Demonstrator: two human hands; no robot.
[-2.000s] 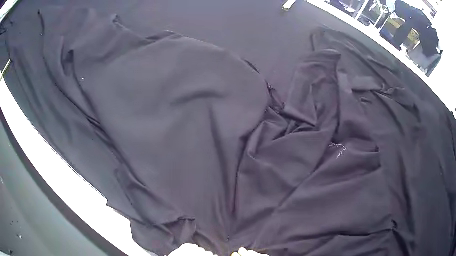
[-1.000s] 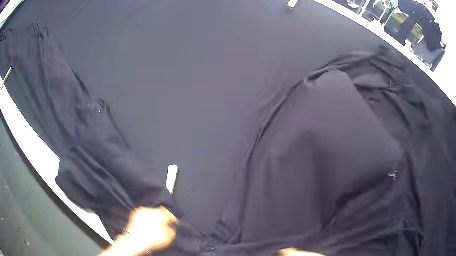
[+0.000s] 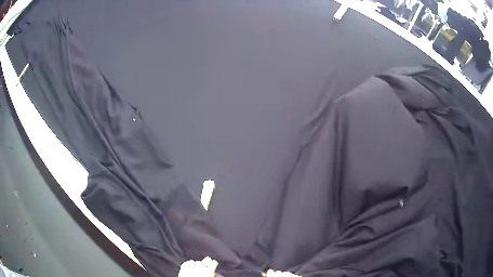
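Note:
Black fabric covers the table, with a flat smooth layer (image 3: 216,92) in the middle. Loose folds (image 3: 378,157) lie bunched on the right, and a long wrinkled strip (image 3: 97,113) runs down the left side. My left hand (image 3: 198,268) is at the bottom edge, closed on the loose fabric; it is pale, overexposed and partly cut off. My right hand (image 3: 282,274) is at the bottom edge too, mostly cut off, against the fabric; its grip is not clear. A pale bar (image 3: 207,195) lies on the flat layer above my left hand.
A second pale bar (image 3: 340,12) lies near the far edge and a thin one (image 3: 23,73) near the left edge. The white table border (image 3: 48,146) curves down the left, with grey floor (image 3: 32,216) beyond. A dark-clothed person (image 3: 459,32) is among things at upper right.
The loose fabric over the middle has been pulled aside, uncovering the flat layer and the near bar. My left hand has come up, then moved back down to the bottom edge.

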